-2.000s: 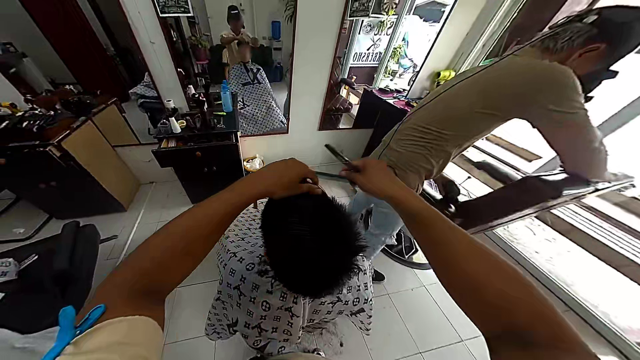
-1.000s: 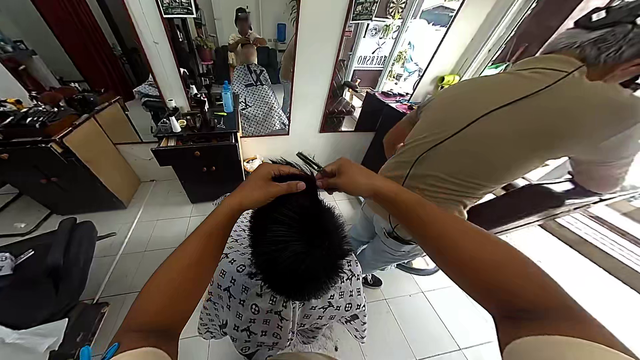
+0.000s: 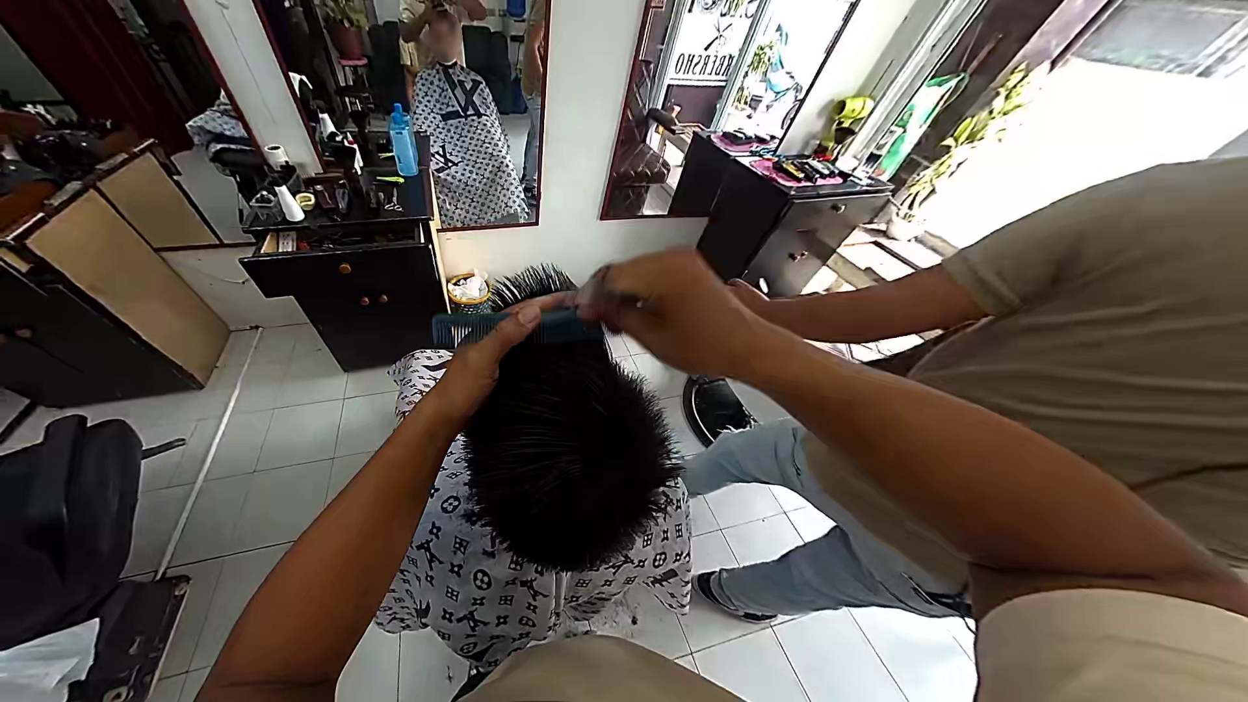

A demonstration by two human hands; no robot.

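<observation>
A seated person with short dark hair [image 3: 570, 448] is below me, back toward me, in a white patterned barber cape [image 3: 487, 575]. A dark blue-green comb [image 3: 556, 327] lies across the hair at the front of the head. My left hand [image 3: 497, 341] rests at the comb's toothed left part, fingers against it and the hair. My right hand [image 3: 663, 307] is blurred at the comb's right end, closed around something; finger loops of what look like scissors show faintly there. Whether the comb's end sits in the right hand cannot be told.
Close on my right stands another person in a tan shirt [image 3: 1102, 322]. Ahead are a wall mirror [image 3: 478, 185], a black cabinet [image 3: 341, 278] with a partly open drawer and a blue bottle [image 3: 403, 141], and a small bin [image 3: 469, 292]. A black chair [image 3: 68, 507] is at the left.
A comb now lies across the front hair, where my fingers pinched hair one second ago. The person in the tan shirt has shifted, with a forearm now extended beyond my right hand.
</observation>
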